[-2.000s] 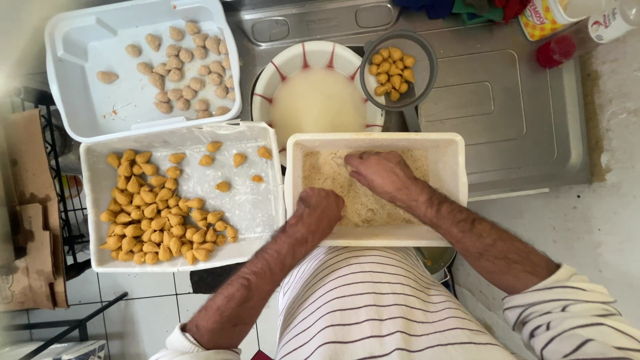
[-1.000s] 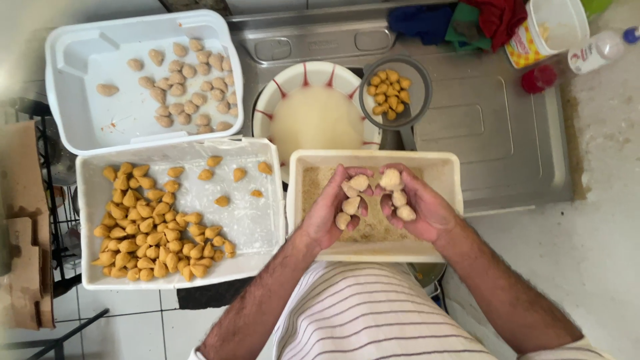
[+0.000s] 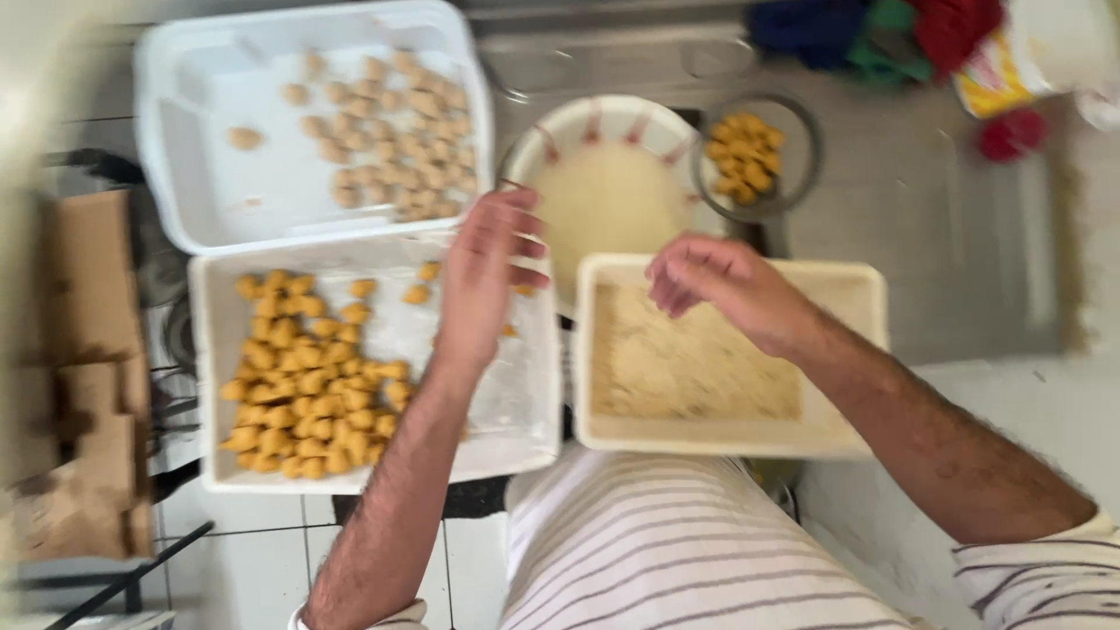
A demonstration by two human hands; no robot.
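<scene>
My left hand [image 3: 490, 271] is over the right part of a white tray [image 3: 376, 477] of orange-yellow teardrop-shaped dough pieces [image 3: 306, 376]; its fingers are apart and I see nothing in them. Above the left part of a cream tub [image 3: 862, 442] of breading crumbs [image 3: 700, 359] hangs my right hand [image 3: 717, 284], blurred, fingers curled, its palm hidden. Crumb-coated pieces [image 3: 385, 131] lie mostly at the right side of a light blue-white tub [image 3: 166, 105]. A bowl [image 3: 569, 131] of pale liquid batter [image 3: 612, 206] stands behind the hands. Beside it, a round strainer [image 3: 818, 144] holds more orange-yellow pieces.
The bowl and strainer are on a stainless steel sink top [image 3: 927, 289]. Coloured cloths [image 3: 892, 35], a tub with a yellow label [image 3: 1041, 52] and a red cap [image 3: 1012, 134] lie at the back right. Torn cardboard [image 3: 96, 350] is at the far left.
The coated pieces seen in both hands one second ago are no longer visible there. My left hand has moved left and away from the crumb tub. More coated pieces lie in the light blue-white tub.
</scene>
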